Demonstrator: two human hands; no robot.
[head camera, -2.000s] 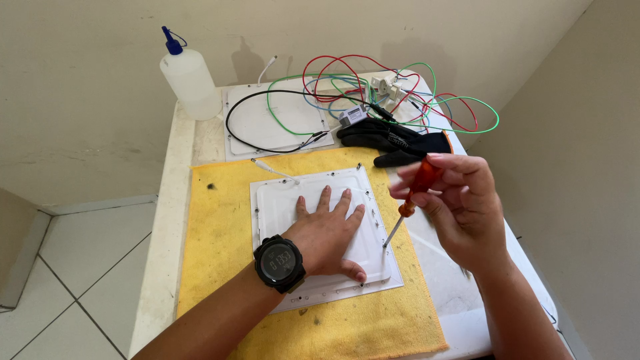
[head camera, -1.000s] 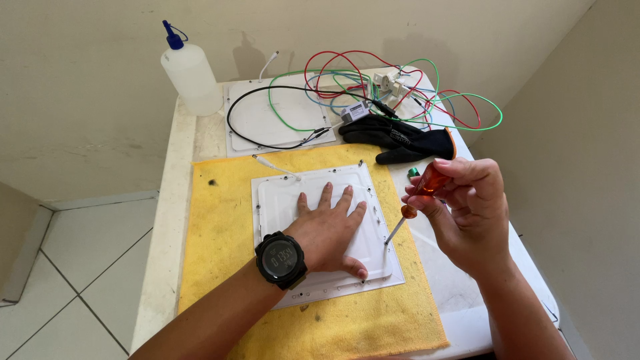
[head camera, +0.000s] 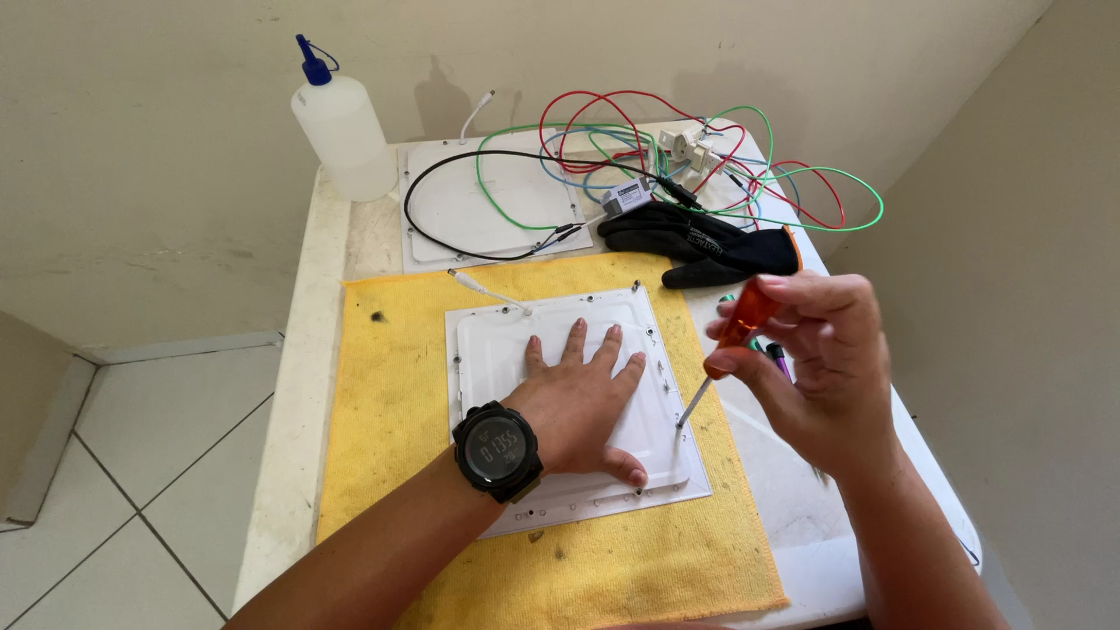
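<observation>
My left hand (head camera: 582, 402), with a black digital watch (head camera: 497, 451) on its wrist, lies flat with fingers spread on a square white panel (head camera: 490, 350), which looks like the back of an LED light panel. Small screws line the panel's rim, and a short white cable (head camera: 477, 284) comes from its top edge. The panel rests on a yellow cloth (head camera: 394, 376). My right hand (head camera: 814, 367) grips the translucent orange-red handle of a screwdriver (head camera: 744, 328). The shaft slants down to the left, and its tip meets a screw at the panel's right edge.
Behind the cloth lies a second white panel (head camera: 490, 206), crossed by a black cable. A squeeze bottle (head camera: 341, 131) with a blue cap stands at its left. To the right are a small driver box (head camera: 627, 198), tangled wires (head camera: 604, 96), a white socket (head camera: 687, 147) and a black glove (head camera: 726, 245).
My right hand has shifted its fingers and tilt on the screwdriver handle, while the tip stays near the panel's right edge. My left hand has kept its place.
</observation>
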